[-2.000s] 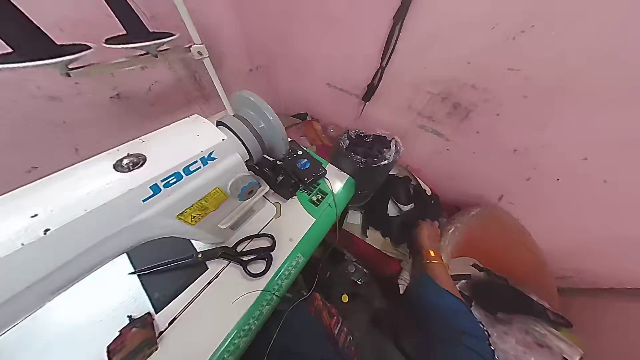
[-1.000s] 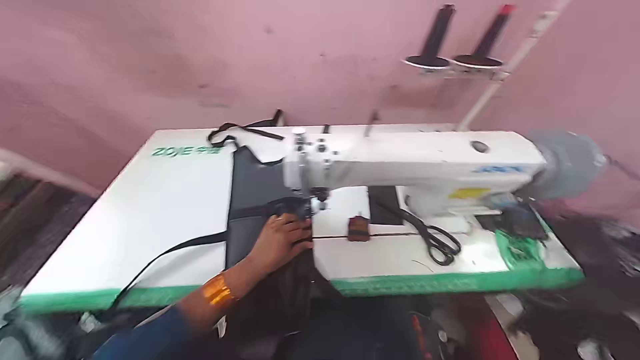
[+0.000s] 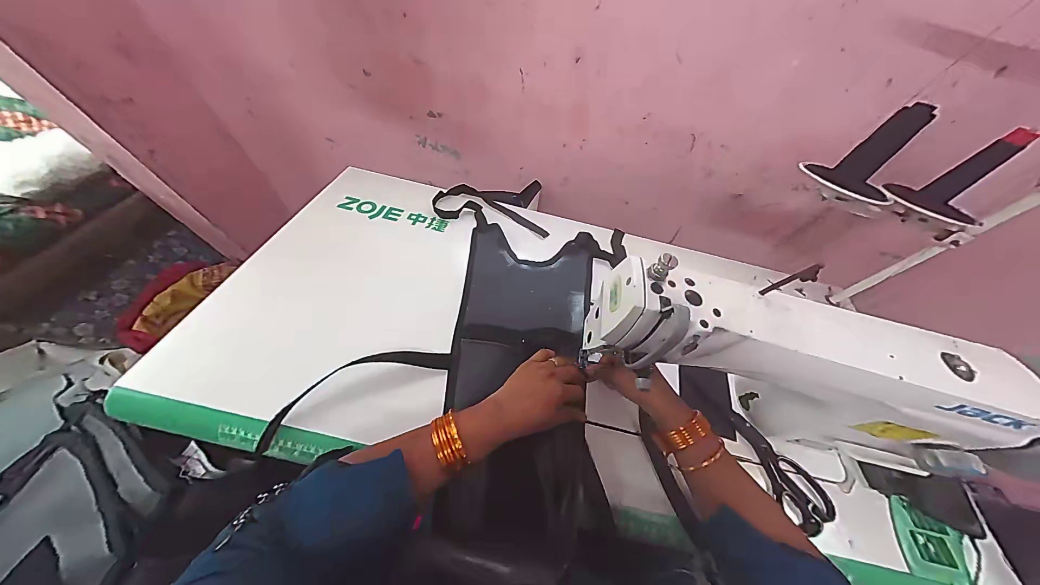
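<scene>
A black apron-like piece with edge binding and straps (image 3: 524, 301) lies across the sewing table and hangs over its front edge. Its right edge runs under the head of a white industrial sewing machine (image 3: 634, 317). My left hand (image 3: 540, 390) presses on the black piece just left of the needle area, fingers bent at its edge. My right hand (image 3: 626, 380) is at the needle area, its fingertips partly hidden by the machine head; whether they pinch the edge or a strap cannot be told. A black strap (image 3: 670, 479) hangs beside my right wrist.
Black-handled scissors (image 3: 800, 496) lie right of my right forearm, below the machine arm. A green plastic tray (image 3: 930, 540) is at the lower right. Two thread cone holders (image 3: 873, 162) stand behind the machine. Grey and black fabric (image 3: 65, 487) is heaped at the lower left.
The view has swung left from the machine's handwheel end to its needle end. My right hand has come to the needle area, where one second ago only my left hand showed.
</scene>
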